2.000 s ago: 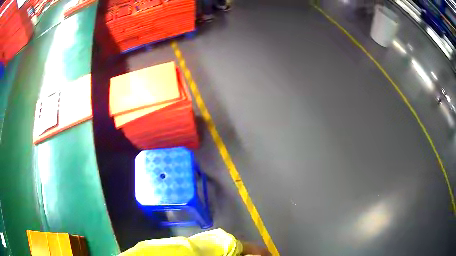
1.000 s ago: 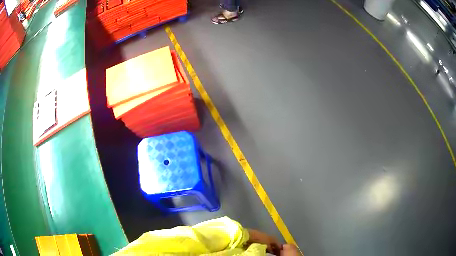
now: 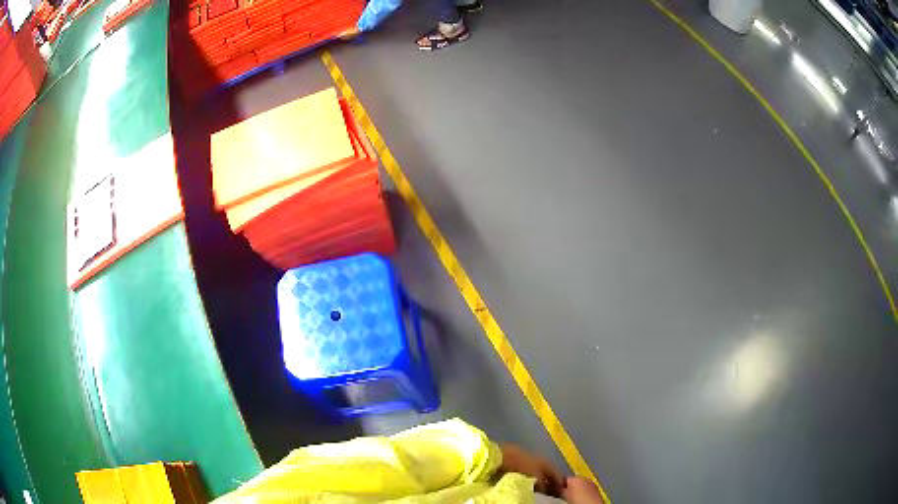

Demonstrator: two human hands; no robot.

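My left hand [image 3: 527, 466] is at the bottom edge, beyond the cuff of a yellow-green sleeve [image 3: 394, 463]. It is small, dark and partly hidden. Skin just right of it, probably my right hand [image 3: 582, 489], is cut off by the edge. The fingers and anything between them cannot be made out. A blue plastic stool [image 3: 345, 330] stands upright on the floor in front of me. Behind it is a stack of red-orange sheets or trays [image 3: 320, 212], its upper sheets turned unevenly.
A long green bench [image 3: 148, 335] runs along the left, bearing a red-orange slab [image 3: 148, 202] and orange-yellow blocks [image 3: 123, 485]. A loaded red-orange stack [image 3: 276, 37] stands at the back on a blue base. A person's feet [image 3: 443, 37] are beside it. Yellow tape [image 3: 458, 276] crosses the floor.
The view has shifted, and more of my sleeve and hands shows at the bottom. The person by the far stack has come further into view, with a light-blue sleeve and hand at its corner.
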